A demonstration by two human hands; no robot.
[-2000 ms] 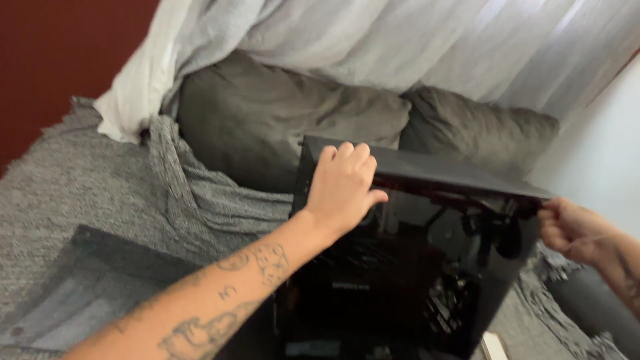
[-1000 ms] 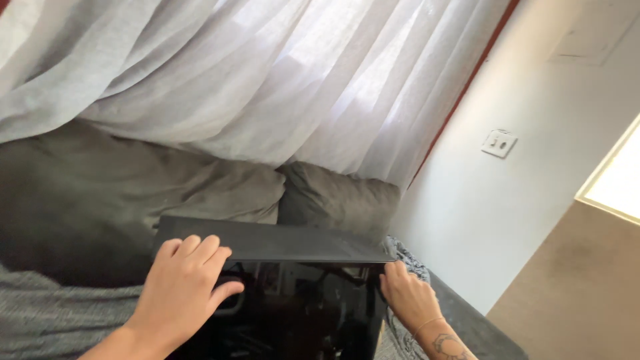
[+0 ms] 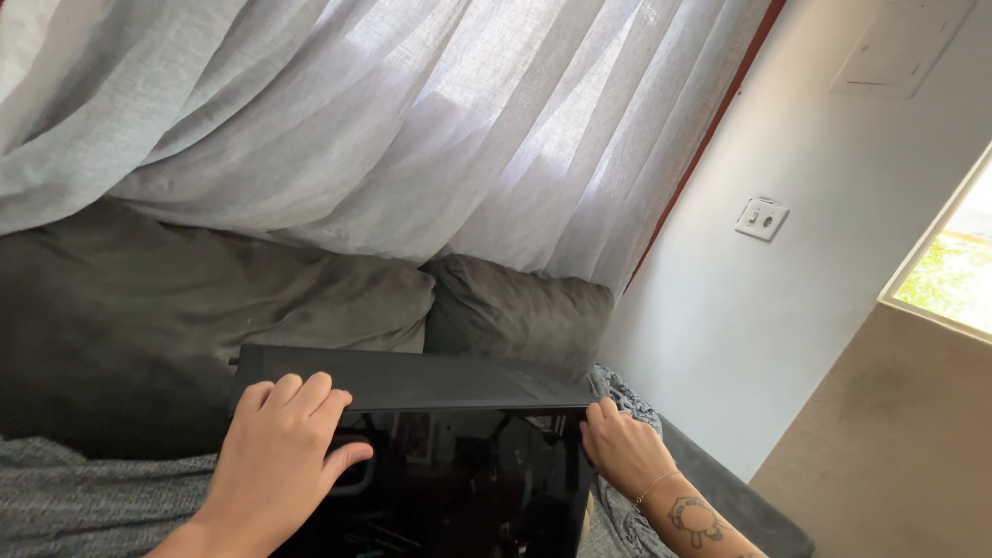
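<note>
A black computer case (image 3: 403, 381) with a dark glossy side panel (image 3: 465, 488) stands low in the middle of the view, its lower part cut off by the frame. My left hand (image 3: 287, 442) lies over the near top edge at the left, fingers on the top face and thumb against the glossy panel. At the right end of that edge, my right hand (image 3: 626, 446) grips the corner, its fingertips partly hidden. Reflections on the panel hide most of what is inside.
Behind the case are dark grey sofa cushions (image 3: 310, 298) and a sheer curtain (image 3: 434, 155). A grey woven throw (image 3: 93, 488) covers the seat. On the right are the sofa arm (image 3: 728, 488) and a white wall (image 3: 721, 325) with a switch plate (image 3: 762, 219).
The view has swung up and right since two seconds ago. Both hands remain on the case's top edge; the dark panel lying at the left in the earliest frame is out of view.
</note>
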